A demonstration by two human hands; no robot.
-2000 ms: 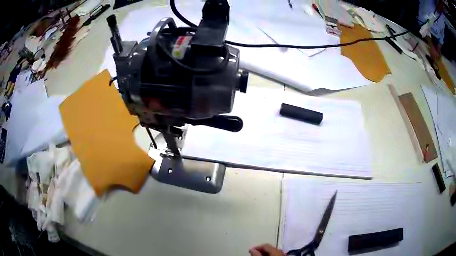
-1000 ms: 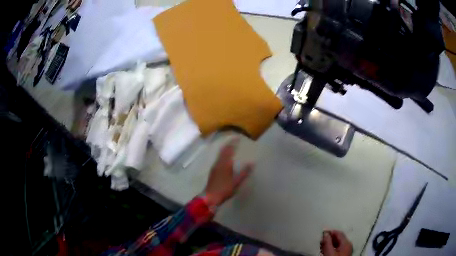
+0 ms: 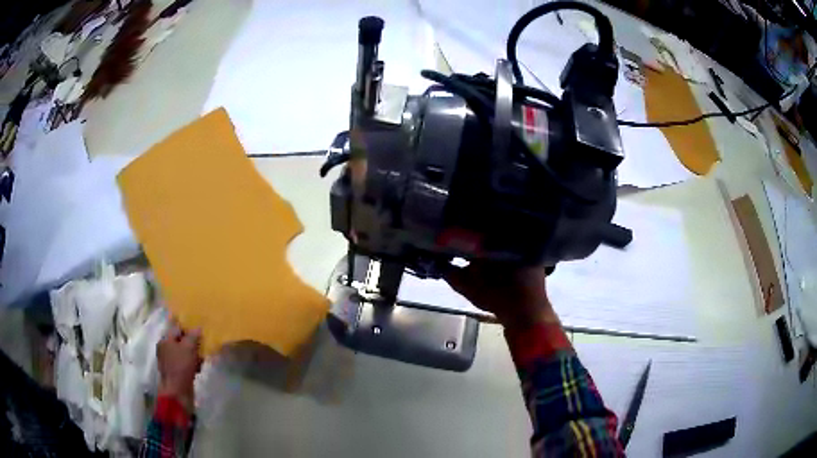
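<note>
The dark straight knife cutting machine [image 3: 484,170] stands in the centre on its shiny base plate [image 3: 403,335]. My right hand [image 3: 502,288] is under the motor, closed at the side handle's place; its fingertips and the handle are hidden. My left hand [image 3: 179,356] is at lower left, its fingers on the near left edge of the mustard pattern piece [image 3: 210,237]. That piece lies left of the machine, its notched near edge looking slightly raised over a shadow. The white lay [image 3: 609,286] is partly behind the machine and my right arm.
White offcuts [image 3: 98,349] lie in a heap beside my left hand. The shears' blade [image 3: 638,398] shows right of my right sleeve, with a dark weight [image 3: 699,436] beside it. A black cable [image 3: 681,121] runs to the right. A brown board [image 3: 757,250] lies far right.
My right hand has moved from the near table edge to under the motor. My left hand has moved left and taken the mustard piece's edge. The view has swung back over the machine.
</note>
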